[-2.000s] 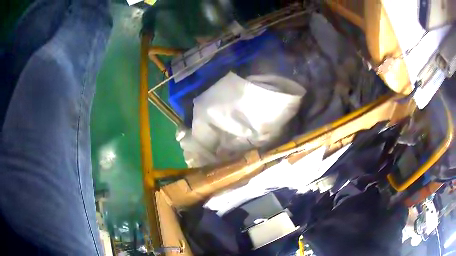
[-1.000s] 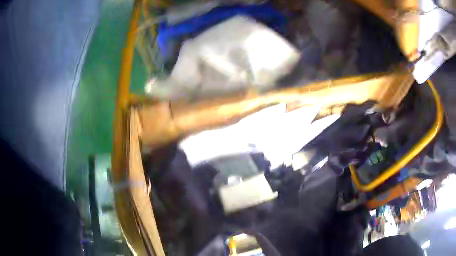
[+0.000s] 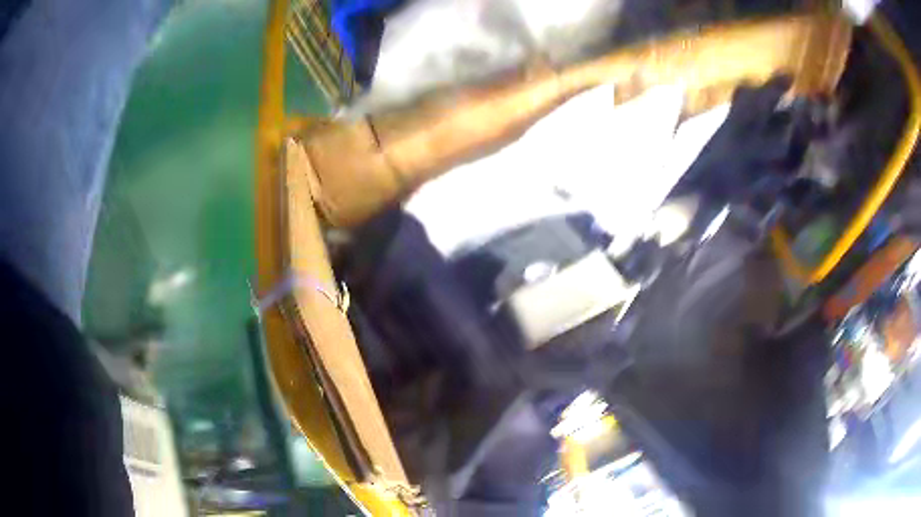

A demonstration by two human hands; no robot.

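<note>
Neither of my hands is in view. A work cart with a yellow tubular frame point(image 3: 271, 192) is nearest in front of me. Brown cardboard point(image 3: 454, 136) lines it and is tied to the tube at the left with a pale strip. Dark cloth point(image 3: 414, 303) lies inside, blurred. Overexposed white sheets or cloth point(image 3: 566, 162) lie on it. A grey and cream flat object point(image 3: 571, 298) rests among the dark cloth; I cannot tell what it is. A whitish cloth heap point(image 3: 454, 45) lies beyond the cardboard.
Green floor point(image 3: 192, 192) shows left of the cart. Blue denim fabric point(image 3: 61, 151), seemingly a trouser leg, is at the left edge. A bent yellow tube point(image 3: 884, 182) stands at the right. A bright blue edge shows at the top. Blurred colourful items are at the lower right.
The view has shifted downward in the picture: the white heap and blue item have moved up and are partly cut off. The denim shows less. No hand has appeared.
</note>
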